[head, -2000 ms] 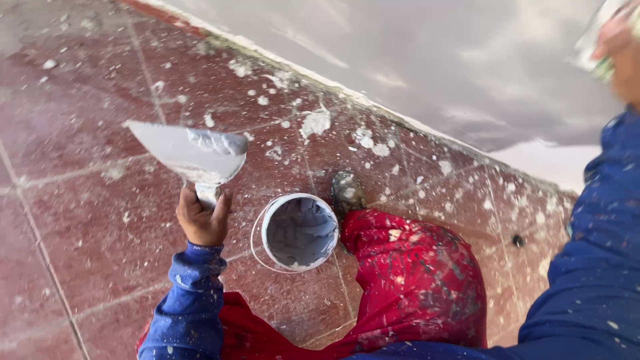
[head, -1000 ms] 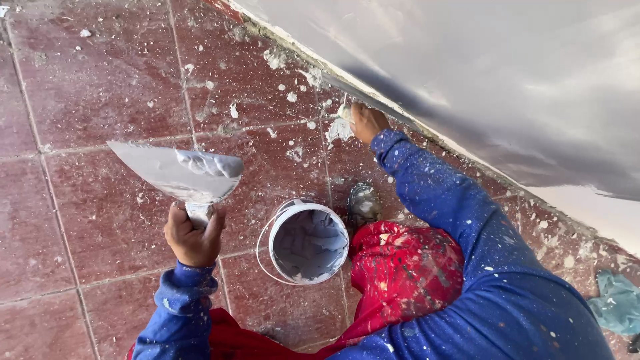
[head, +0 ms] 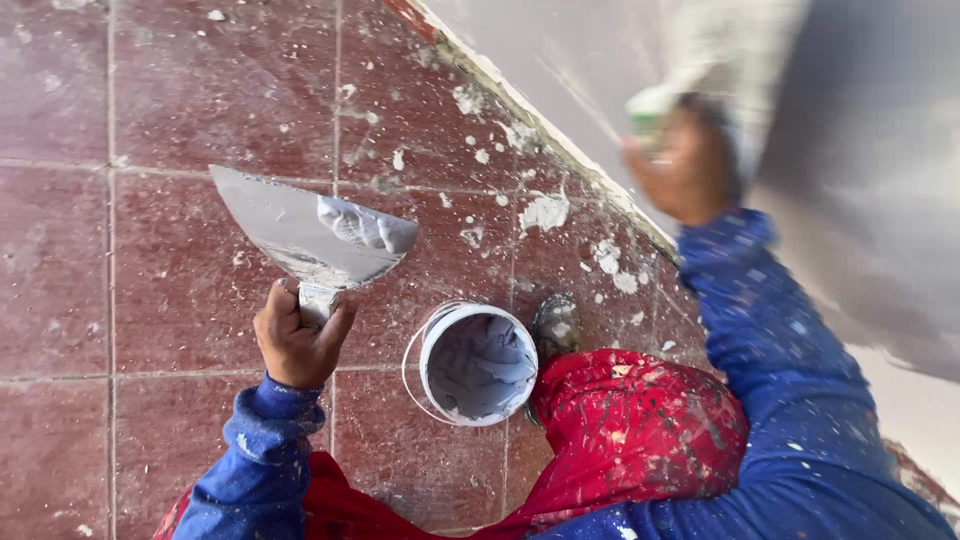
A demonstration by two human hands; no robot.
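My left hand (head: 300,334) grips the short handle of a wide putty knife (head: 300,229), its blade pointing away from me and carrying a lump of pale grey filler (head: 364,225) near the right end. At the upper right, my right hand (head: 686,165) is blurred against the wall (head: 862,150). It is closed round a tool with a white and green handle (head: 649,112), whose blade is too blurred to make out. Between my arms a white plastic bucket (head: 480,364) stands on the floor, with grey filler inside and its wire handle lowered to the left.
Red floor tiles (head: 225,270) with pale joints bear many white splashes. The wall's bottom edge (head: 555,135) runs diagonally from top centre down to the right. My bent knee (head: 645,435) in spattered red trousers and a dirty shoe (head: 556,326) are right of the bucket.
My right hand has moved from the foot of the wall, where it was a second ago, up and to the right across the wall. My left hand still holds the putty knife with filler on it.
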